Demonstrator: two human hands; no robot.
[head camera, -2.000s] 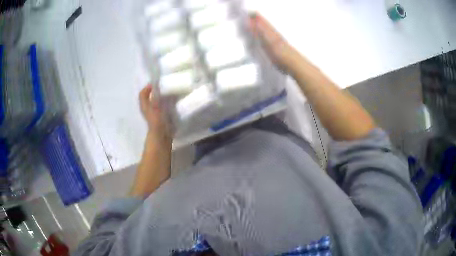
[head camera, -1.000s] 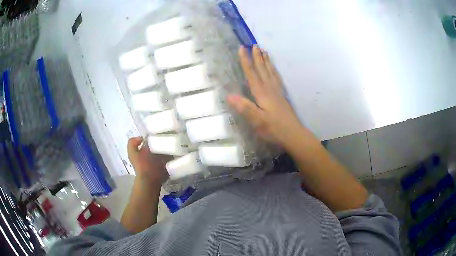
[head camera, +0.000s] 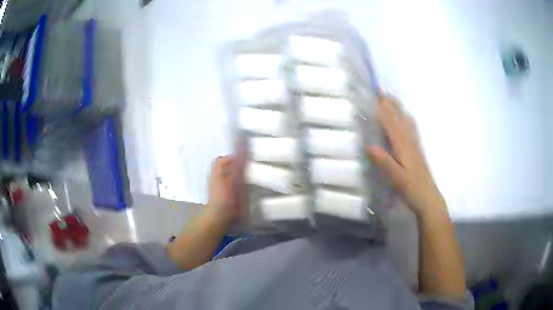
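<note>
A tray stack (head camera: 295, 139) of clear blister trays stands out in front of my body over the white table's near edge, with white parts (head camera: 330, 110) in two rows of pockets facing up. My left hand (head camera: 227, 184) holds its left side; the fingers are partly hidden. My right hand (head camera: 401, 154) lies against its right side with the thumb near the top face. A blue edge shows along the stack's upper right side. The picture is blurred.
A teal film roll (head camera: 515, 61) stands on the white table (head camera: 461, 121) at the right. Tray stacks with blue layers (head camera: 88, 66) and a blue tray (head camera: 108, 163) are at the left. A red object (head camera: 68, 232) is at the lower left.
The stack has turned more upright in the picture and lies further right than a second ago. Both hands have moved with it, still at its sides. The view has shifted.
</note>
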